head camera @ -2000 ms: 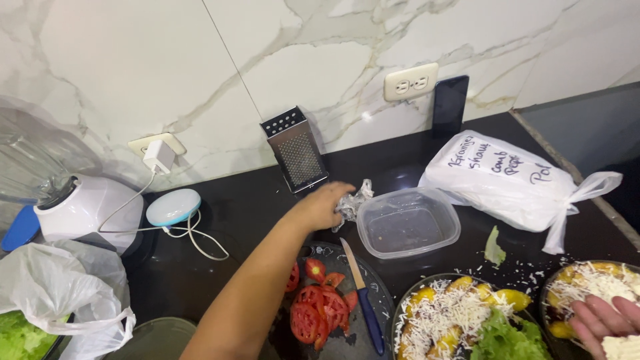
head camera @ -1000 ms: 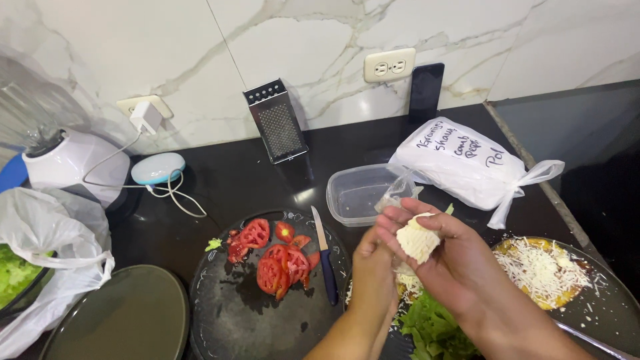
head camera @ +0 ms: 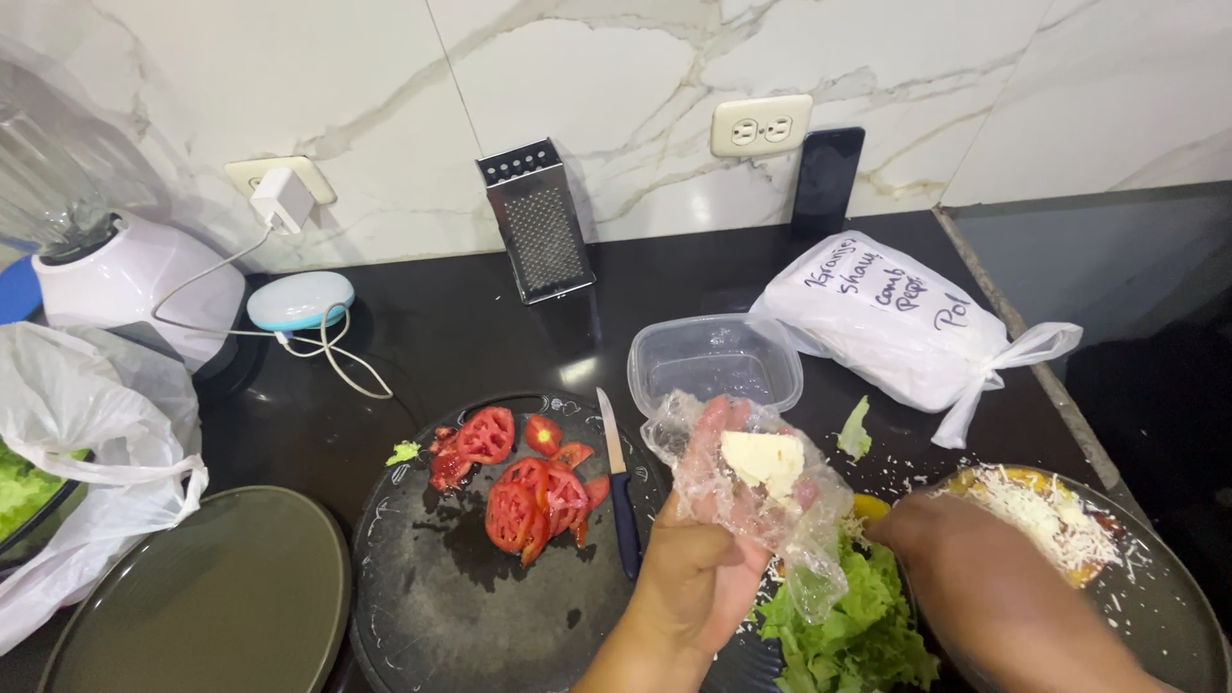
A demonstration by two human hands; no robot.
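Note:
My left hand [head camera: 707, 549] is palm up with clear plastic wrap [head camera: 818, 520] over its fingers, and a piece of white cheese [head camera: 765, 460] rests on the wrap. Blurred, my right hand [head camera: 948, 539] hangs palm down over the gap between two plates; its fingertips are at the yellow food [head camera: 869, 510], and whether they hold anything cannot be seen. Green lettuce [head camera: 842, 626] lies below, between the hands. Grated white cheese [head camera: 1044, 520] covers food on the dark plate [head camera: 1169, 602] at right. Sliced tomatoes [head camera: 529, 500] and a blue-handled knife [head camera: 624, 520] lie on a round dark board [head camera: 414, 587].
An open plastic container [head camera: 717, 371] sits behind my left hand, beside a tied white bag [head camera: 876, 318] bearing writing. A metal grater [head camera: 539, 226] and a phone [head camera: 826, 183] lean on the wall. At left are an empty plate [head camera: 202, 597], a plastic bag [head camera: 96, 414] and a blender base [head camera: 144, 289].
Both hands were together around the cheese a second ago; now my left hand holds it on plastic wrap and my right hand has moved away to the right. Earlier, the crumpled wrap lay beside the container.

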